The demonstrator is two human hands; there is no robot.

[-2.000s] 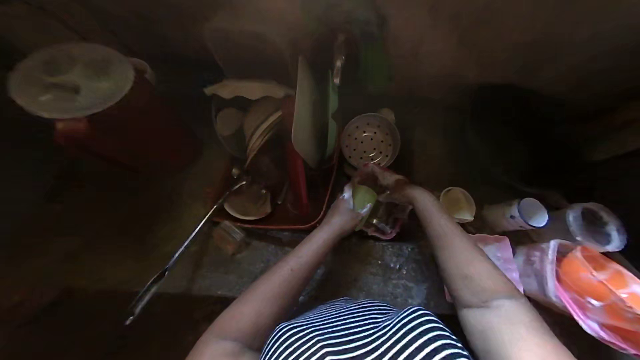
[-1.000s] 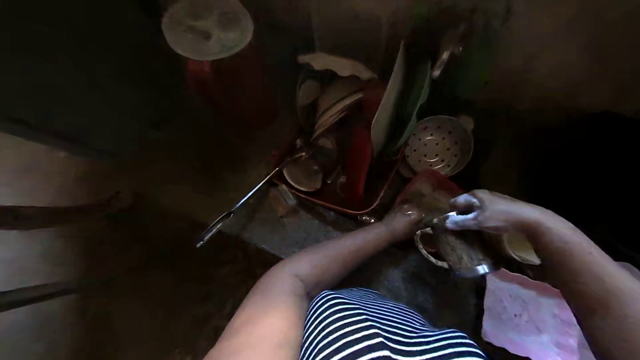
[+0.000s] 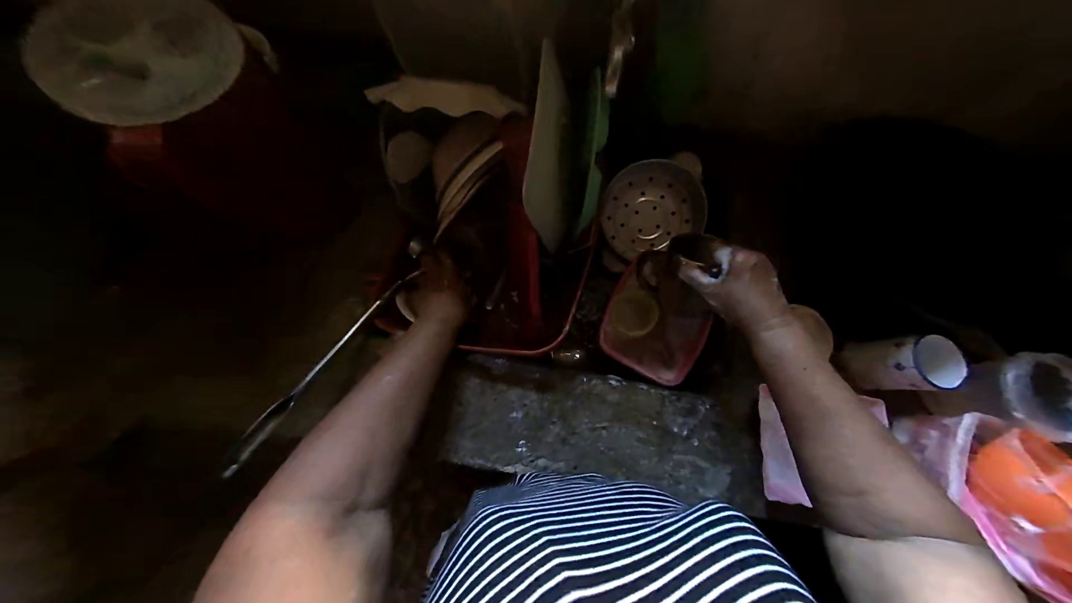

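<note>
My left hand (image 3: 441,289) reaches into the left part of a red dish rack (image 3: 548,343), near the upper end of a long metal utensil (image 3: 322,362); shadow hides its fingers and anything in them. My right hand (image 3: 741,285) is closed around a dark metal cup (image 3: 695,249), with whitish suds on the fingers. Below and left of that cup, a red-rimmed plastic basin (image 3: 666,375) holds water and a round yellowish item (image 3: 635,313). Behind the basin leans a round perforated strainer (image 3: 651,209).
Plates (image 3: 548,151) stand upright in the rack. A red bucket with a pale lid (image 3: 134,59) is at the back left. A wet stone ledge (image 3: 586,419) runs before me. To the right are an enamel cup (image 3: 940,362), a clear container (image 3: 1034,389) and a pink bag with orange contents (image 3: 1017,486).
My left hand has moved left from the basin area into the dish rack. My right hand, which held the cup lower and nearer me, is now beside the strainer. The view has shifted.
</note>
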